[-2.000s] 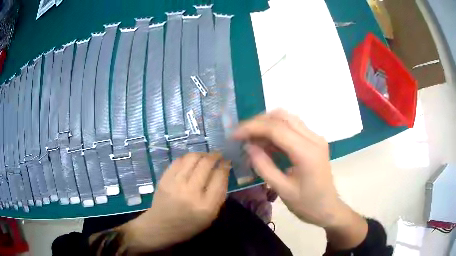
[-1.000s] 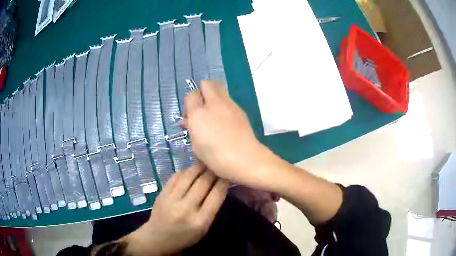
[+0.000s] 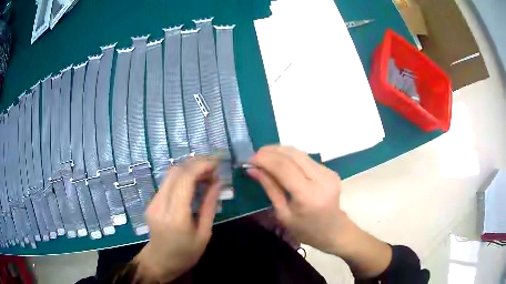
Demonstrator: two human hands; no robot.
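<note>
Many silver mesh straps (image 3: 173, 94) lie side by side in a long row, toothed ends away from me and pale end tabs near me. A shiny slotted loop (image 3: 201, 105) lies loose across the straps; more loops sit around straps in the lower part of the row. My right hand (image 3: 291, 186) pinches a small dark-looking metal piece, likely a strap loop, at the near part of the rightmost strap (image 3: 233, 105). My left hand (image 3: 186, 202) is over the near ends of the neighbouring straps, thumb and fingers curled and blurred; whether it holds anything is unclear.
White sheets (image 3: 322, 83) lie right of the straps. A red plastic tray (image 3: 413, 83) with small grey parts stands at the table's right edge. A pointed metal tool (image 3: 359, 23) lies behind the sheets. Flat clear packs (image 3: 49, 16) lie at the far left. A cardboard box (image 3: 452, 41) is beyond the table.
My right hand has moved from over the loose loops back to the rightmost strap's near part. One of the two loose loops no longer shows on the straps. My left hand has shifted slightly left.
</note>
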